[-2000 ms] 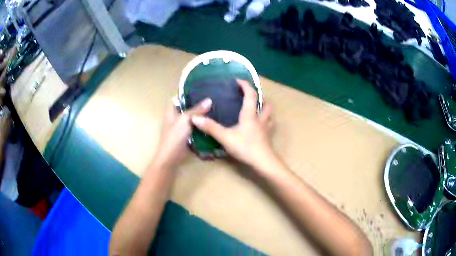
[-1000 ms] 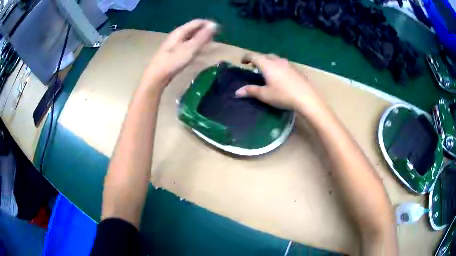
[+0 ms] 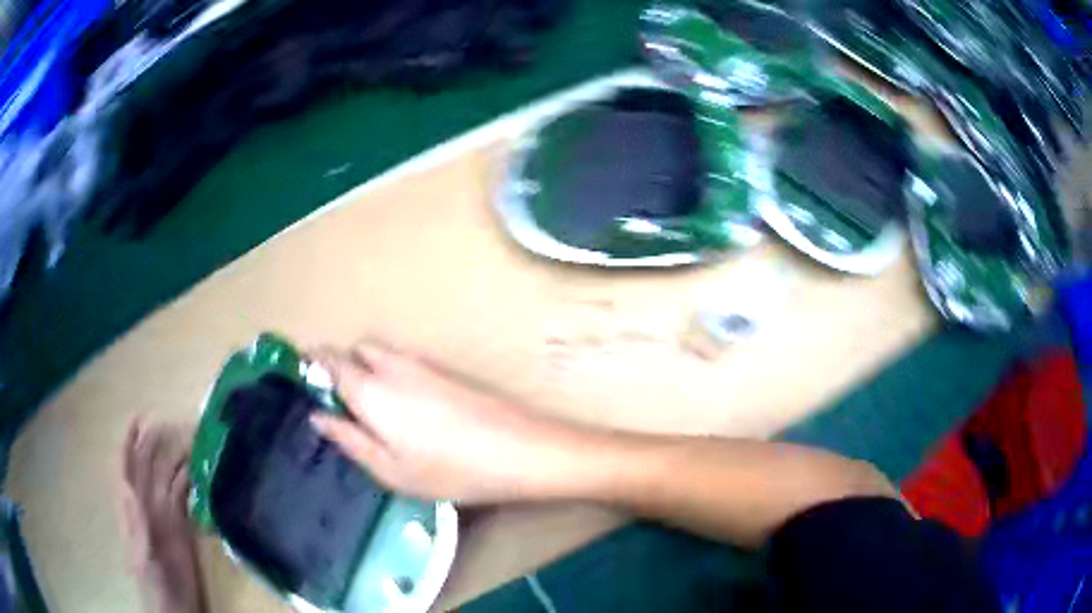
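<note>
The green car body shell [image 3: 216, 443] lies at the lower left with its dark open cabin facing up and its pale rim towards the bottom. My right hand [image 3: 401, 419] grips its upper right edge, with the thumb over the dark interior and the fingers outside. My left hand [image 3: 158, 497] is blurred beside the shell's left side, fingers extended; whether it touches the shell is unclear.
Several more green car bodies [image 3: 730, 180] stand at the upper right. A small whitish bottle [image 3: 725, 323] lies blurred below them on the cardboard sheet [image 3: 467, 293]. A heap of black parts [image 3: 240, 108] lies at the upper left. A red object [image 3: 1042, 407] is at the right.
The view has swung right, bringing more car bodies in. My left hand, raised above the shell before, is now low beside it. My right hand stays on the shell, which has been turned.
</note>
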